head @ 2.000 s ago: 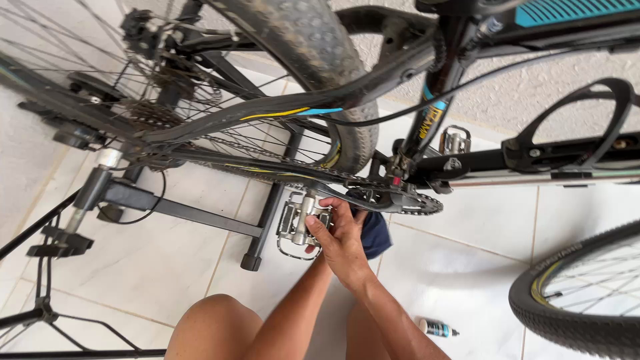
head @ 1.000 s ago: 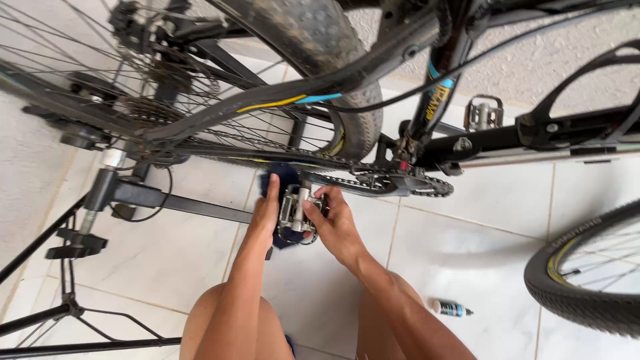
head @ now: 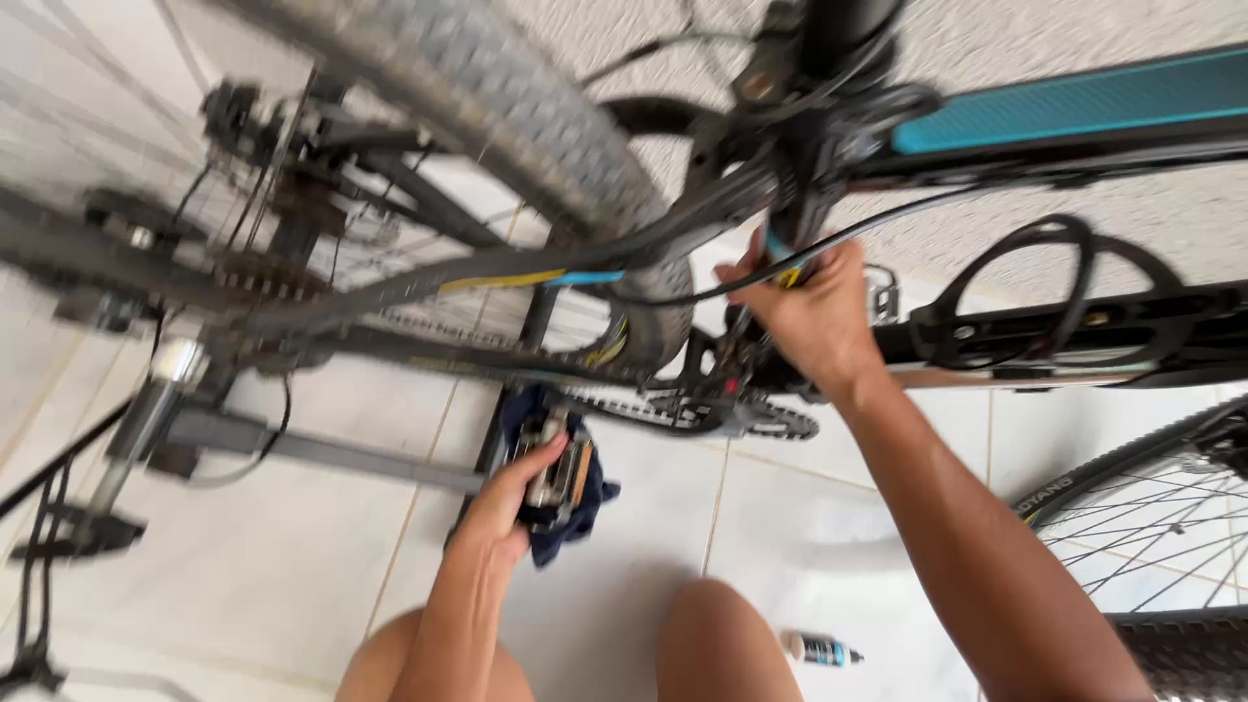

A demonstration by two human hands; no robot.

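My left hand (head: 512,492) holds a metal bicycle pedal (head: 558,476) together with a dark blue cloth (head: 585,507), its thumb across the pedal's top. The cloth lies around and under the pedal. Higher up and to the right, my right hand (head: 814,297) is wrapped around the black seat tube (head: 785,249) of the bicycle frame, its fingertips partly hidden behind the tube. Below that hand are the crank area and the chainring (head: 780,421), with the chain running left toward the rear sprockets (head: 268,278).
A repair stand's arm (head: 322,448) reaches in from the left. The rear tyre (head: 507,107) rises above. A detached-looking wheel (head: 1160,487) is at the right, and a small bottle (head: 821,649) lies on the tiled floor (head: 624,595). A bottle cage (head: 1063,292) sits on the frame.
My right hand has left the pedal and moved up and right to the seat tube. My left hand stays at the pedal with the cloth. The view has shifted closer to the bicycle.
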